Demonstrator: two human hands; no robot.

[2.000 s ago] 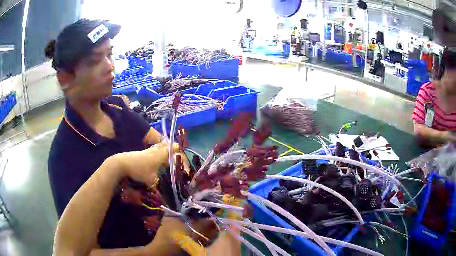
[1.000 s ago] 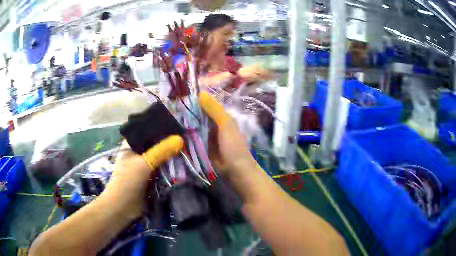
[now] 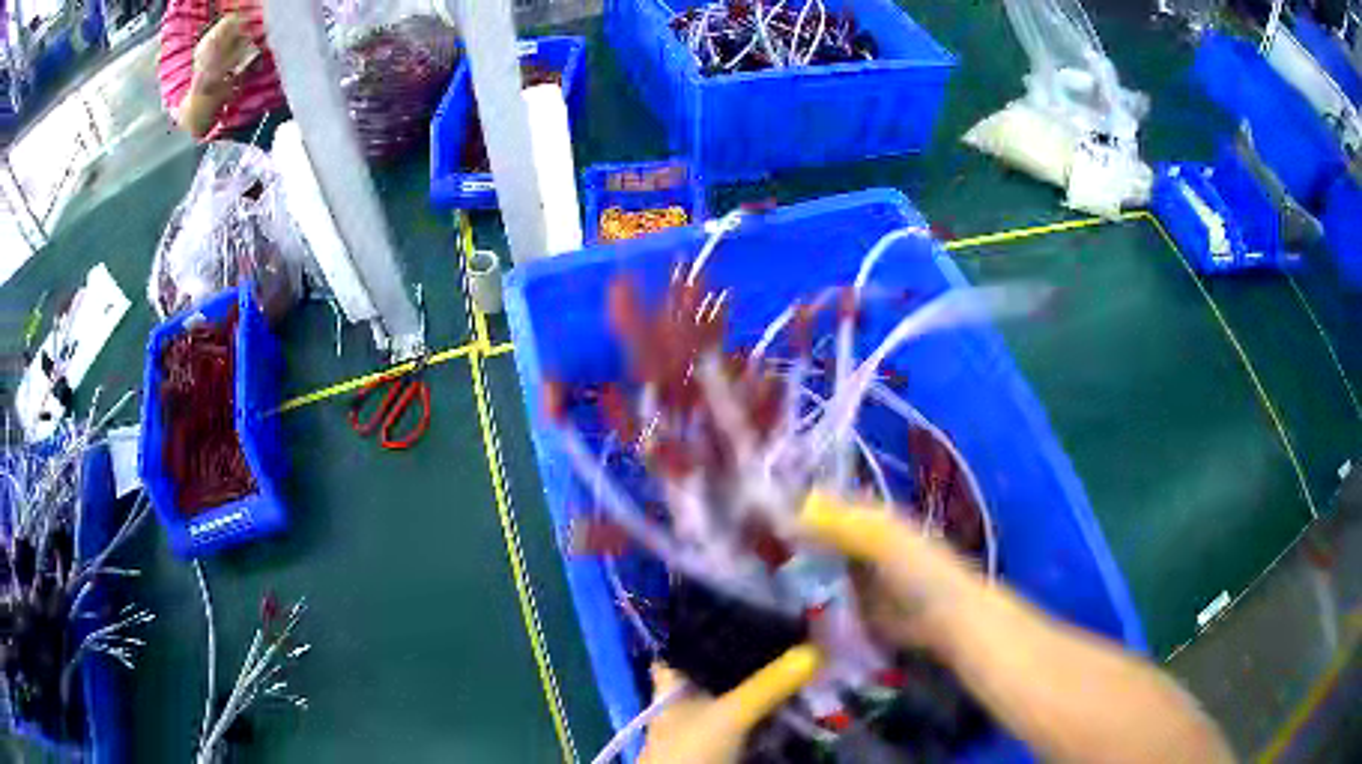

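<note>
A bundle of white cables with red-brown connector housings (image 3: 695, 403) and black parts (image 3: 732, 634) is held over a large blue crate (image 3: 1031, 448); it is blurred. My left hand (image 3: 725, 716), with a yellow finger cot, holds the bundle's lower part near the frame's bottom edge. My right hand (image 3: 911, 582), with a yellow cot, grips the bundle from the right. Other cables with red-brown ends lie inside the crate under the bundle. The fingers behind the bundle are hidden.
A blue bin of red-brown housings (image 3: 209, 418) stands left, near orange-red scissors (image 3: 393, 406) and white posts (image 3: 501, 135). The harness bin (image 3: 102, 597) is at the left edge. A loose cable (image 3: 247, 679) lies on the green bench. Beyond are more blue bins, plastic bags and a person (image 3: 224, 67).
The view has turned right and down. Both hands and the held bundle, earlier above the bench and left bin, are now over the large crate.
</note>
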